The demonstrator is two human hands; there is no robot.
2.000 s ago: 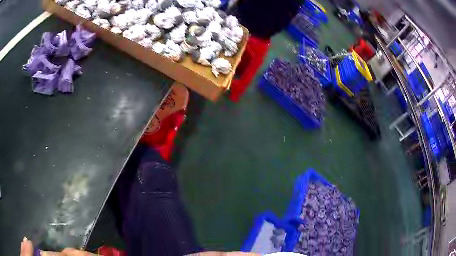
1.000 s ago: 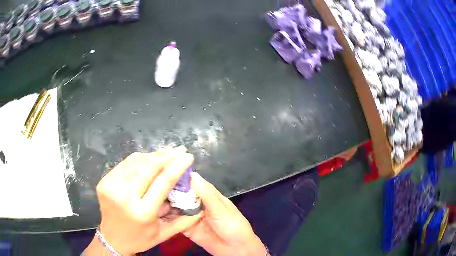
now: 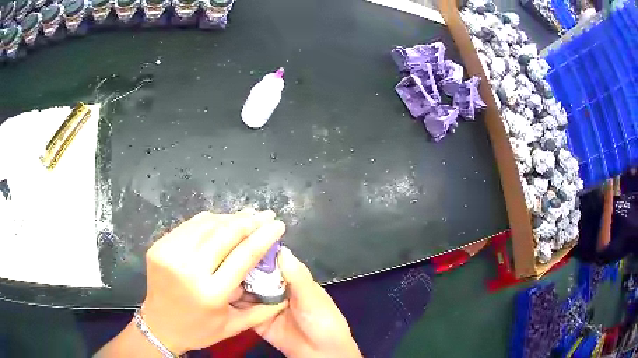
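A joined piece (image 3: 266,278) is held between both hands at the near table edge, purple end up, white in the middle, dark grey round end down. My left hand (image 3: 206,280) wraps over its top and side and hides part of it. My right hand (image 3: 302,308) grips it from the right with the thumb along it. The glue bottle (image 3: 262,102), white with a pink-purple nozzle, is mid-table. Loose purple parts (image 3: 430,87) lie in a small heap near the carton tray (image 3: 498,143), which is heaped with white-and-grey parts (image 3: 542,161).
Finished pieces (image 3: 119,10) stand in tight rows at the far left. Gold strips (image 3: 66,135) lie on the stained paper sheet (image 3: 52,217) at left. Blue crates (image 3: 598,98) are stacked beyond the tray. A red stool (image 3: 500,262) shows under the table's right edge. Part of a person shows at far right.
The view has swung from the floor at right to the table, bringing both hands into full view. Over the last second, both hands keep hold of the joined piece with little change.
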